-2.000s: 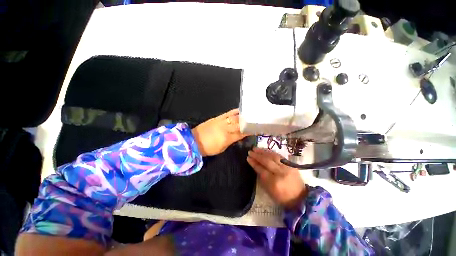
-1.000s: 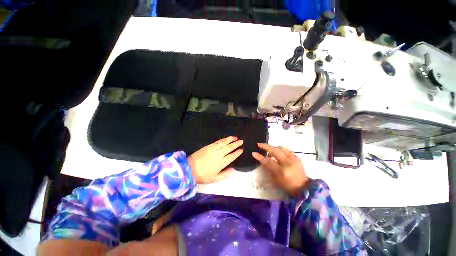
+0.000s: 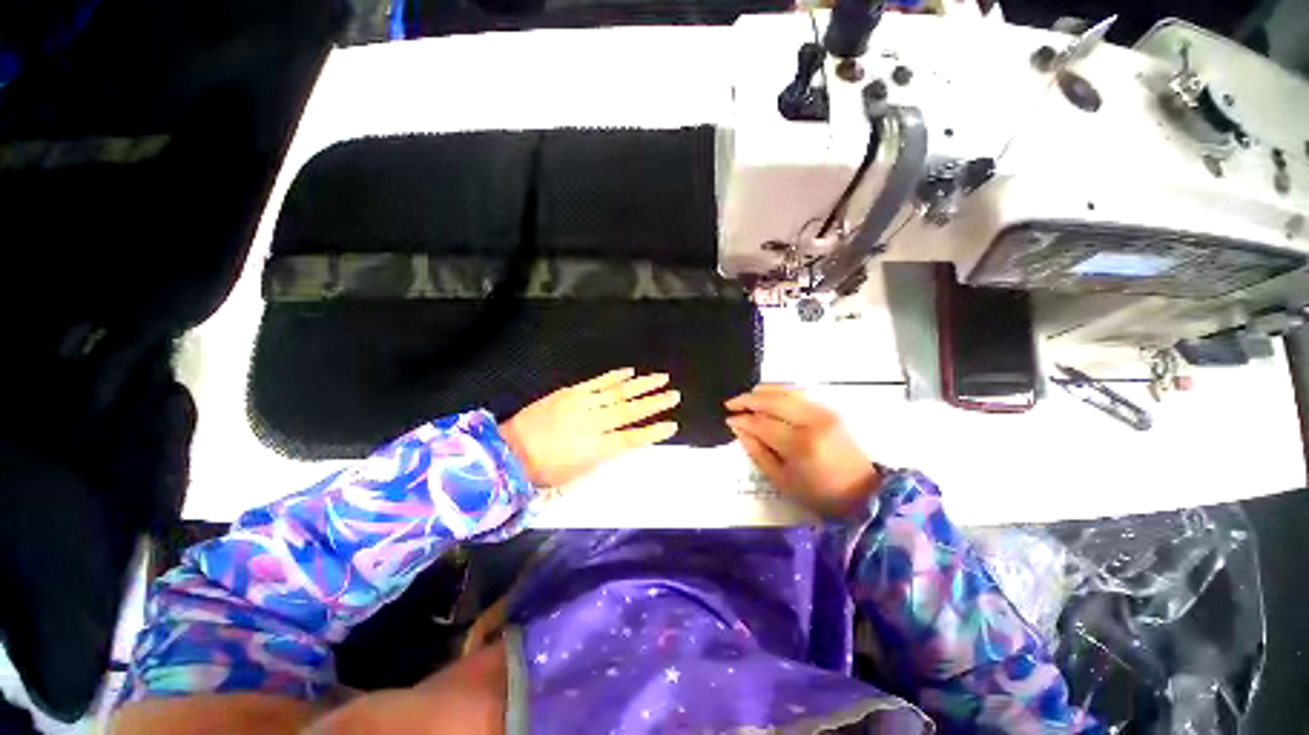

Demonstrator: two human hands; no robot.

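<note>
A black mesh back panel (image 3: 416, 359) lies flat on the white table, its right edge at the sewing machine's needle area. A camouflage strap (image 3: 474, 277) runs along it from left to right. The machine head (image 3: 797, 180) stands over the panel's right edge. My left hand (image 3: 589, 428) lies flat on the panel's lower edge, fingers spread, gripping nothing. My right hand (image 3: 797, 445) has its fingertips at the panel's lower right corner; whether they pinch the edge is unclear.
A smartphone (image 3: 988, 345) lies right of the needle, with thread snips (image 3: 1105, 398) beside it. Dark stacked pieces (image 3: 129, 216) are at the left. Clear plastic bags (image 3: 1163, 603) are at lower right. The table's front edge (image 3: 646, 520) runs before my lap.
Over two seconds both hands have moved from beside the needle to the panel's lower edge. The panel has shifted and its strap shows fully. The camera view has shifted too.
</note>
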